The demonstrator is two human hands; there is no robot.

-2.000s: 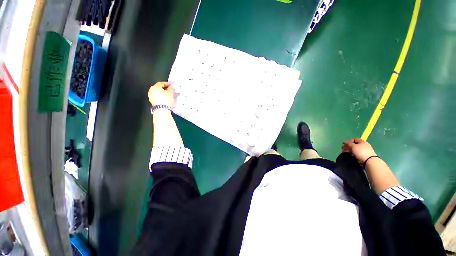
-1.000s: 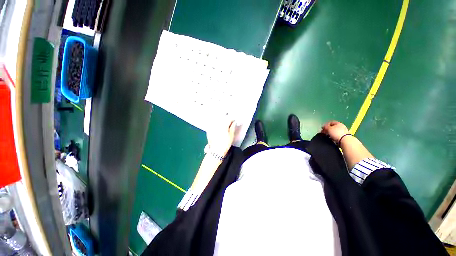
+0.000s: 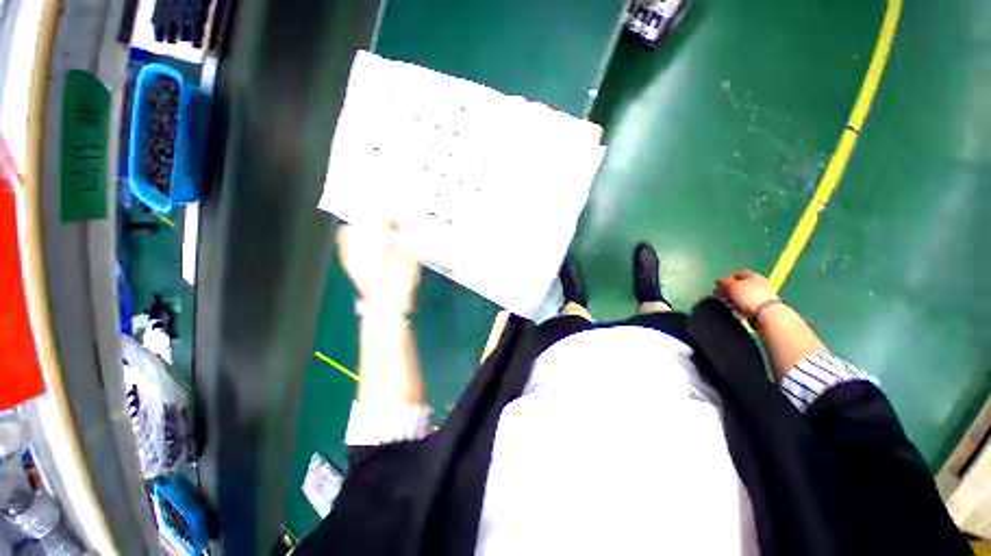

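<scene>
A white sheet (image 3: 467,179) with rows of small dark marks lies flat on the green bench top (image 3: 500,49), tilted in view. My left hand (image 3: 380,266) is blurred at the sheet's lower left edge. Its thumb and fingers look apart, with nothing seen between them; whether the fingertips touch the sheet is unclear. My right hand (image 3: 750,293) is away from the sheet, beside my dark jacket, with fingers loosely curled. Nothing shows in it, but its inner side is hidden.
A dark rail (image 3: 266,239) runs along the left. Beyond it are a blue bin of dark parts (image 3: 161,136), a clear bag (image 3: 158,418) and another blue bin (image 3: 179,516). A small pale packet (image 3: 323,483) lies below. A yellow floor line (image 3: 831,179) curves at right.
My left hand moved from the sheet's left edge onto its near corner, then back left along the lower edge. The sheet shows further left than at first. My right hand stays by my side.
</scene>
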